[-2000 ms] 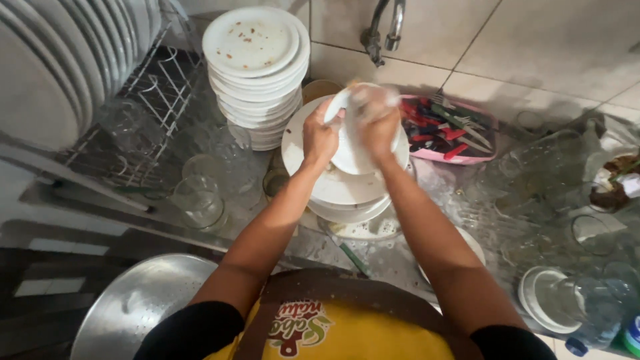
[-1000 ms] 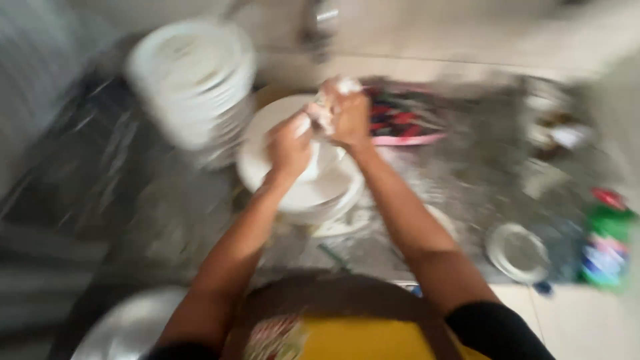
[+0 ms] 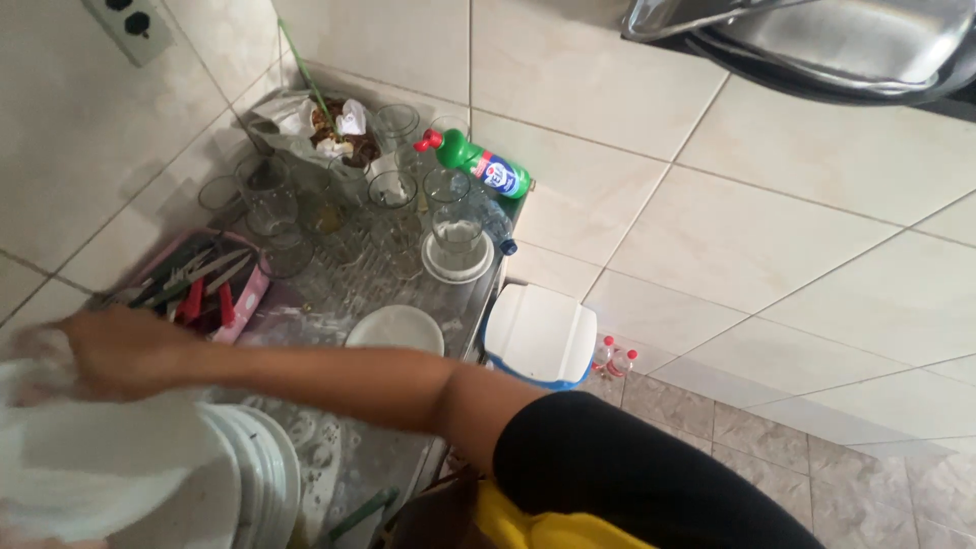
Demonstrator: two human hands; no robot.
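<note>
My right hand (image 3: 114, 354) is blurred at the left edge, its fingers curled around a whitish, blurred item (image 3: 38, 354) against the upper part of a white plate (image 3: 99, 450). Only a blurred bit of my left hand (image 3: 57, 543) shows in the bottom left corner, at that plate's lower edge. The held plate is tilted over a stack of white plates (image 3: 263, 465). Above my right hand, a pink tray (image 3: 248, 305) holds knives and other cutlery, some with red handles. Another white plate (image 3: 396, 328) lies beyond my right forearm.
Several clear glasses (image 3: 393, 198) crowd the counter by a plastic bag of food scraps (image 3: 290, 114). Near its right edge are a green detergent bottle (image 3: 488, 169), a clear plastic bottle (image 3: 496, 221) and small white dishes (image 3: 457, 267). A white-lidded container (image 3: 541, 332) stands beyond the edge.
The view has swung far to the right, so the tall plate stack at left and the tap are out of frame. My hands stay at the plate above the stack.
</note>
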